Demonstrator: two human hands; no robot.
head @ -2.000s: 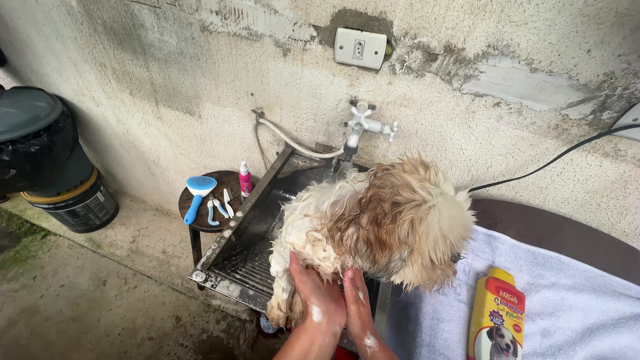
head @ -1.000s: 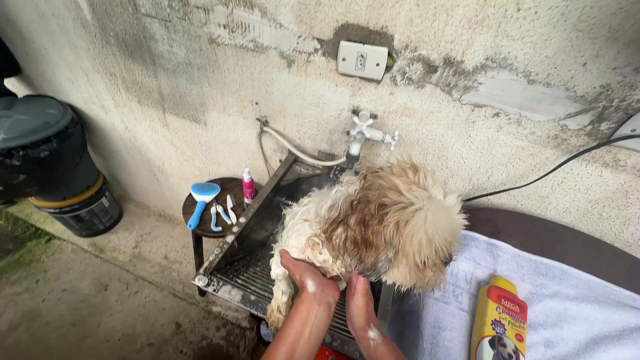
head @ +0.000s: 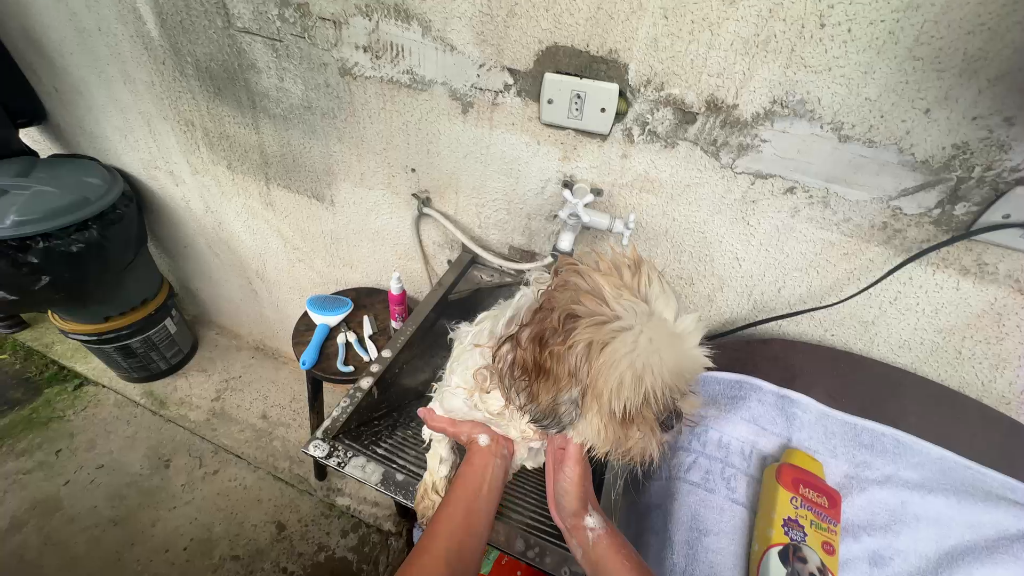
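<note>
A wet, lathered dog (head: 560, 352) with white and brown fur stands in a metal sink with a ribbed washboard (head: 392, 456), its head turned to the right. My left hand (head: 472, 436) lies against the fur of its flank, fingers spread, with foam on the skin. Against the lower chest, below the head, rests my right hand (head: 570, 472), its fingertips partly hidden by fur. Foam spots mark the sink's rim. On a light towel (head: 704, 496) at the right lies a yellow dog shampoo bottle (head: 796, 520).
A small round stool (head: 352, 304) holds a blue pet brush (head: 324, 324), nail clippers (head: 349, 348), a small white-handled tool (head: 370, 334) and a pink bottle (head: 398, 300). A tap (head: 580, 216), hose (head: 480, 250) and outlet (head: 578, 102) are on the wall. Lidded bins (head: 72, 240) stand left; a black cable (head: 832, 300) runs right.
My hands have moved apart on the dog's underside and chest; they were close together two seconds ago. The dog stays in about the same place.
</note>
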